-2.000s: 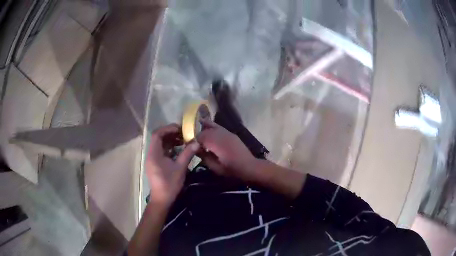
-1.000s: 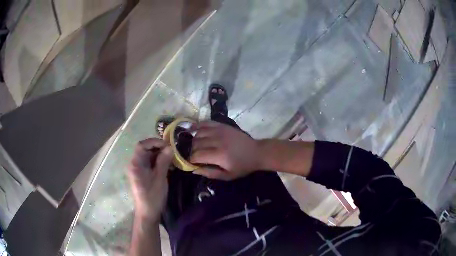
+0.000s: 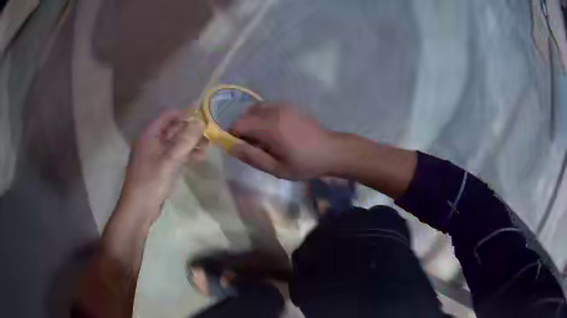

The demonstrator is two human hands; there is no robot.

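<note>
A yellow ring of masking tape [image 3: 219, 133] is held up in front of me, its hole facing the camera. My right hand [image 3: 283, 140] grips the ring's right and lower side, with fingers at the hole. My left hand [image 3: 177, 140] is at the ring's left edge, with fingertips pinched together where the tape comes off the roll. Whether a short tape end is between those fingertips is blurred.
Large brown panels [image 3: 149, 49] stand at the left, with a pale panel edge [image 3: 239, 40] running up from near the tape. The grey floor [image 3: 348, 81] lies beyond my hands. A sandalled foot [image 3: 211, 276] shows at the bottom. The view is motion-blurred.
Both hands and the tape ring have moved higher in the view. The ring has turned to show its hole more fully than at first. The view has shifted, and the red-and-white stand no longer shows.
</note>
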